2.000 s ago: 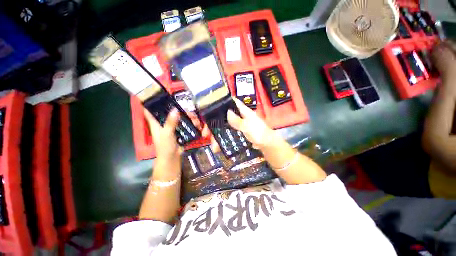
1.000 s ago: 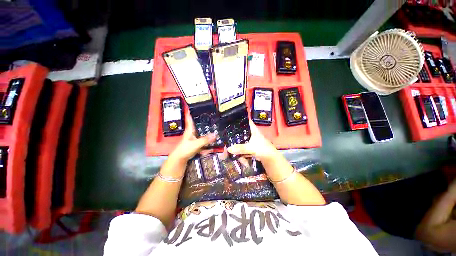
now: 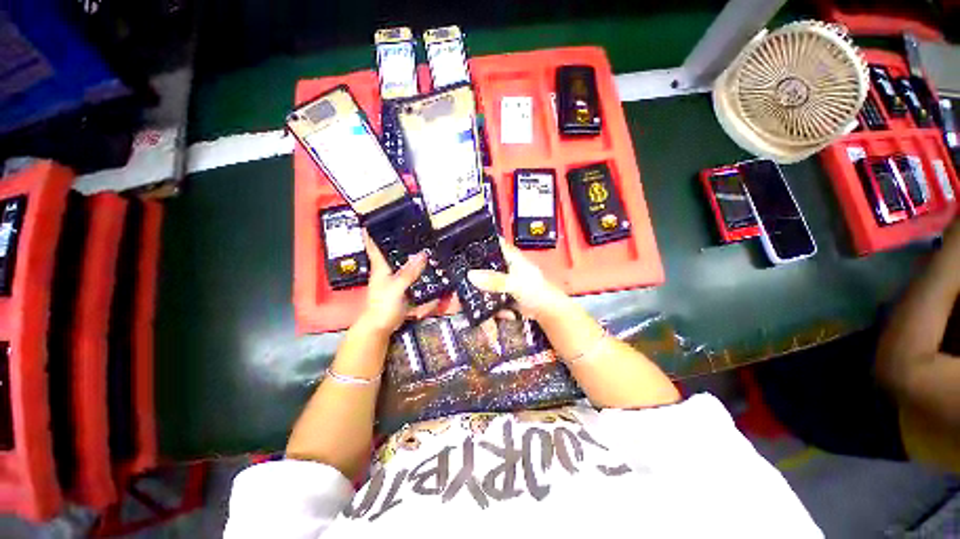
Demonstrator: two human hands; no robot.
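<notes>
My left hand [image 3: 392, 284] holds an open flip phone [image 3: 353, 163], its lit gold-edged upper half tilted left. My right hand [image 3: 523, 282] holds a second open flip phone [image 3: 444, 158], nearly upright and beside the first. Both thumbs rest on the black keypad halves, which touch or overlap. Behind them an orange-red foam tray [image 3: 644, 268] holds closed flip phones, one [image 3: 535, 207] with a whitish panel and one [image 3: 599, 202] with a gold emblem. Two more open flip phones [image 3: 396, 65] [image 3: 446, 59] stand out past the tray's far edge. A white slip [image 3: 516, 120] lies in a pocket.
Small dark-brown rectangles [image 3: 439, 345] lie at the near bench edge. Stacked red trays [image 3: 93, 347] are at the left. At the right are a cream fan [image 3: 792, 92], a smartphone [image 3: 779, 211] over a red phone [image 3: 732, 202], another tray [image 3: 861, 226] and a person's arm [image 3: 918, 316].
Compared with one second ago, both held phones appear farther left and slightly higher, with the tray also shifted in view. Since two seconds ago, the phones have come closer together.
</notes>
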